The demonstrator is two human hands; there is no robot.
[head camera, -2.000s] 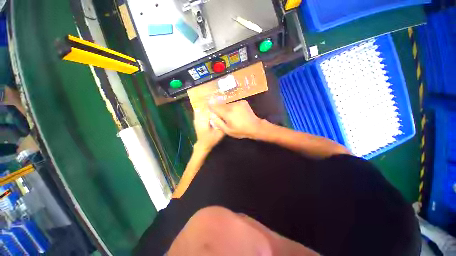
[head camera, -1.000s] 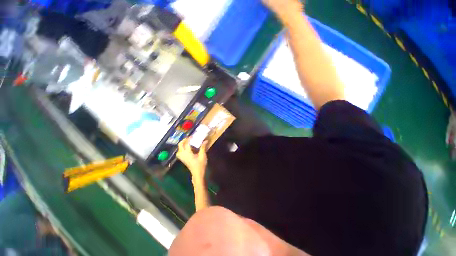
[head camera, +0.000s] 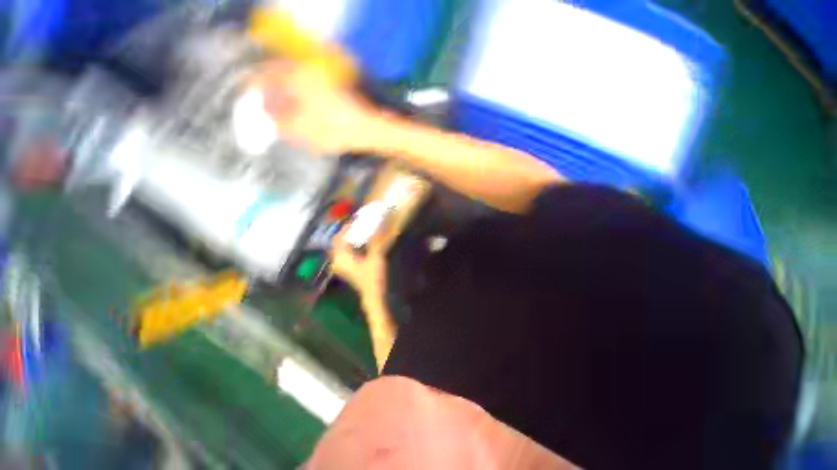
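Observation:
The view is strongly blurred. My left hand [head camera: 361,263] is at the tan ledge [head camera: 410,195] in front of the machine's black panel, its fingers on a white part [head camera: 370,223]. My right hand [head camera: 298,108] reaches over the machine plate [head camera: 307,170]. A bright white piece [head camera: 255,117] shows at its fingertips and appears held; its shape is smeared. The fixture beyond the right hand is too blurred to make out.
A red button [head camera: 341,209] and green button [head camera: 309,267] are on the panel. Yellow bars flank the machine [head camera: 191,307]. A blue bin with white contents [head camera: 587,78] stands at right. A green conveyor [head camera: 197,395] runs at lower left.
My right hand has moved from the bins at the top to over the machine, now with white at its fingertips. My left hand stays at the white part on the ledge.

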